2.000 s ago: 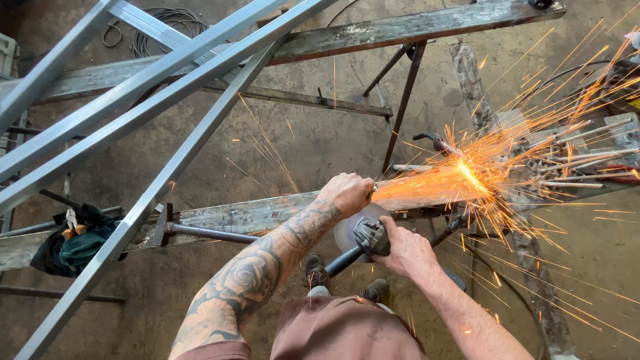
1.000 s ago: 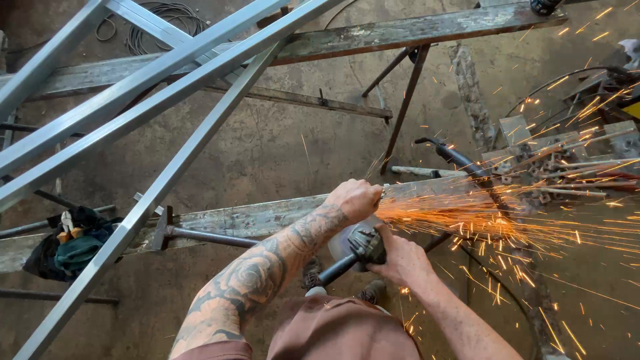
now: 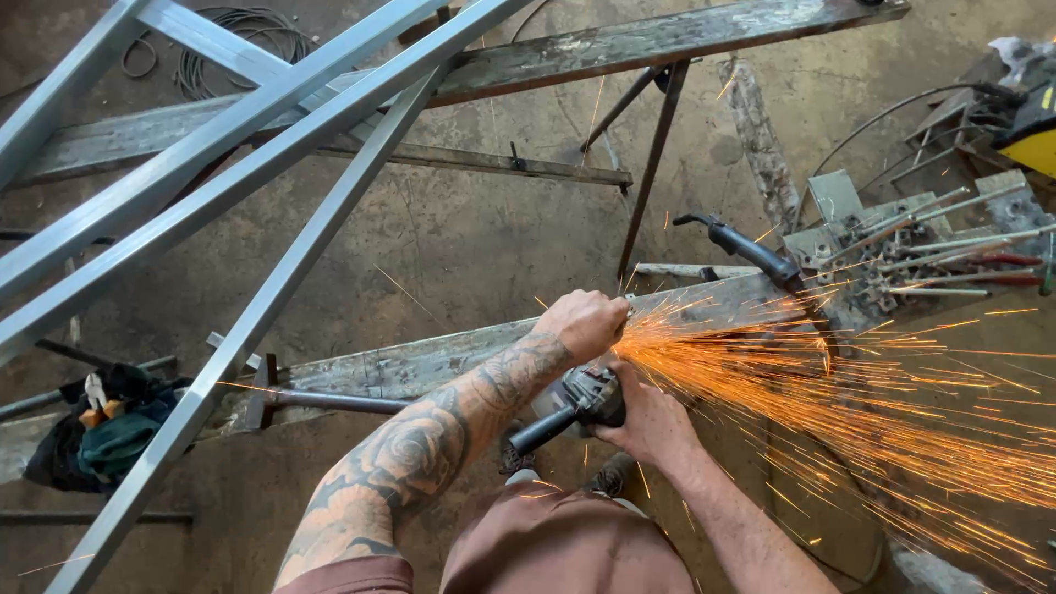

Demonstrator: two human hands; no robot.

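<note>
My right hand (image 3: 656,421) grips an angle grinder (image 3: 592,394), whose black side handle points down and left. Beside the grinder's disc, my left hand (image 3: 587,323) is closed around a small piece mostly hidden by the fingers; a bit of metal shows at its knuckles. Orange sparks stream rightward from between the hands, over a worn plank (image 3: 412,363). The contact point of the disc is hidden. A welding torch (image 3: 755,254) with a black handle lies across the plank to the right of the hands.
Galvanized steel tubes (image 3: 289,272) cross the upper left above another plank (image 3: 660,45). Metal rods (image 3: 949,239) and small plates pile up at right near a yellow and black machine (image 3: 1027,136). Pliers (image 3: 97,394) lie on dark cloth at left. Coiled cable (image 3: 235,49) rests on the floor.
The spark stream has widened and tilts lower to the right than one second ago. The welding torch, largely obscured by sparks two seconds ago, now shows clearly. Both hands stay close together.
</note>
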